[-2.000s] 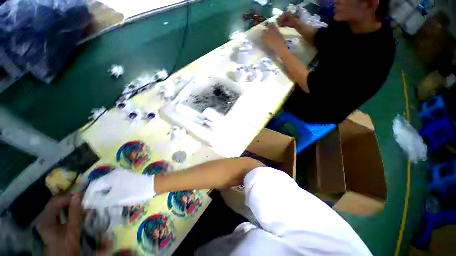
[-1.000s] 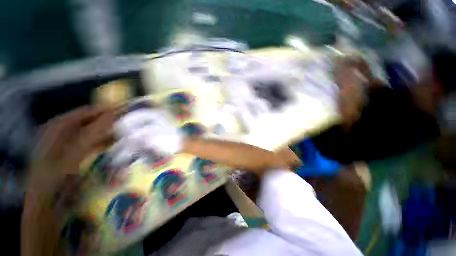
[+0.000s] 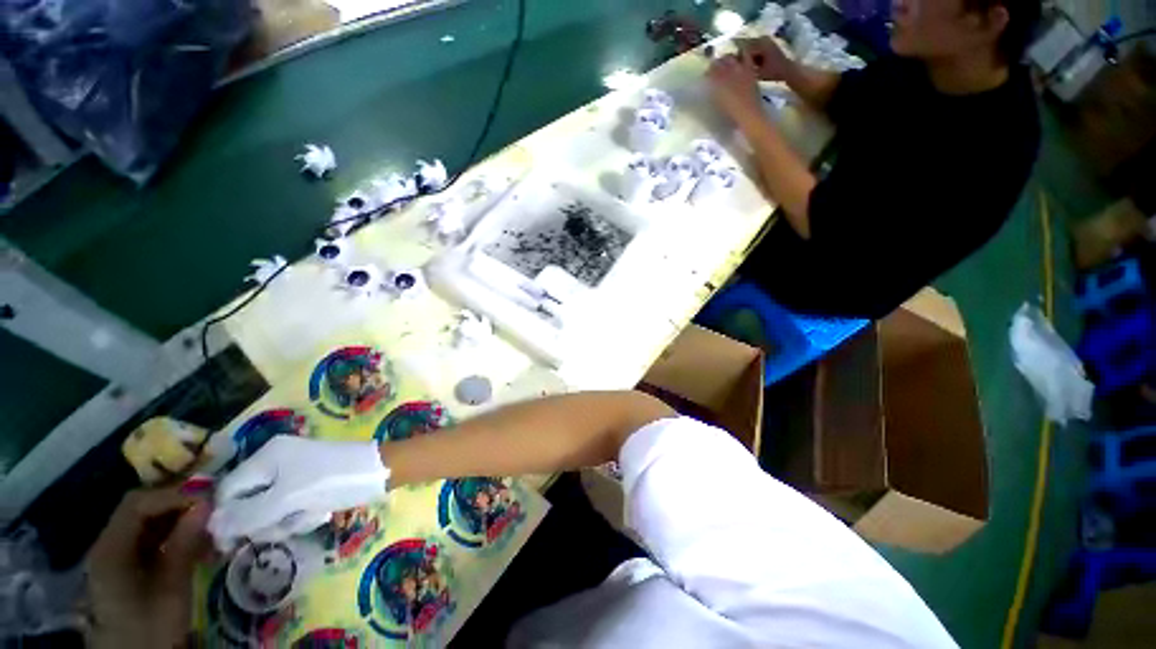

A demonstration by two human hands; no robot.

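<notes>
A white round housing [image 3: 261, 577], ringed inside, sits open side up over the printed sheet [image 3: 526, 530], just below my right hand. My right hand [image 3: 298, 484], in a white glove, reaches across the sheet with its fingers bent together beside the yellow fixture. My bare left hand [image 3: 142, 564] is at the lower left, partly dark and blurred, its fingertips close to the gloved ones. Whether either hand pinches a small part is too unclear to tell. The yellow fixture [image 3: 165, 450] stands just behind the fingertips, by the black cord.
A white tray [image 3: 571, 340] holds black bits and a pale block [image 3: 558, 287]. Black-centred parts [image 3: 360, 278] and finned pieces [image 3: 317, 160] lie along the back, near the cord [image 3: 488, 127]. A co-worker [image 3: 906, 178] sits right, beside open cardboard boxes [image 3: 932, 418].
The view swung with heavy blur and came back close to its earlier direction. Both hands stay together at the sheet's left end. The housing below the glove now shows more clearly.
</notes>
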